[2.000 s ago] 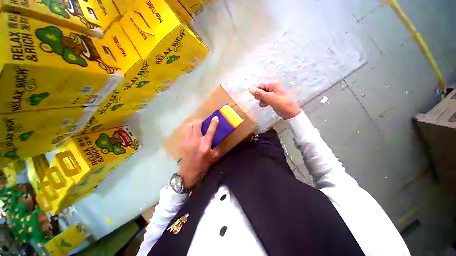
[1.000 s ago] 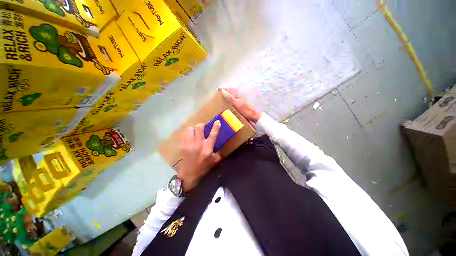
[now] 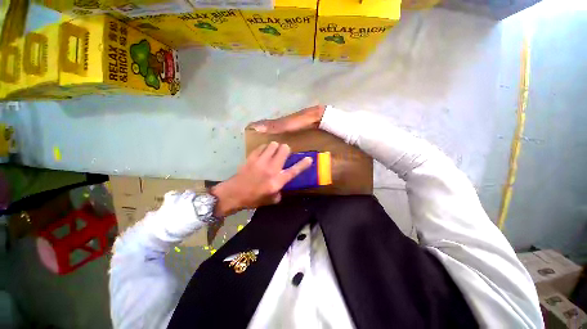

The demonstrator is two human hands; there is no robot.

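A brown shipping carton [image 3: 354,168] lies on the pale table [image 3: 212,138], close against my body. My left hand [image 3: 257,177], with a watch on the wrist, holds the purple and orange tape gun [image 3: 311,177] on the carton's top, index finger stretched along it. My right hand [image 3: 289,121] lies along the carton's far edge, with its fingertips at the far left corner. No tape strip can be made out.
Yellow boxes [image 3: 280,32] line the far side of the table, and more with carry handles [image 3: 87,58] stand at the left. Flat brown cartons [image 3: 145,196] and a red stool [image 3: 77,238] are below the near edge. Brown cartons [image 3: 547,270] are on the floor at lower right.
The view has turned, so the table now runs across it. My right hand, raised off the carton at first, came to its edge and now reaches along the far side. The tape gun stays in my left hand.
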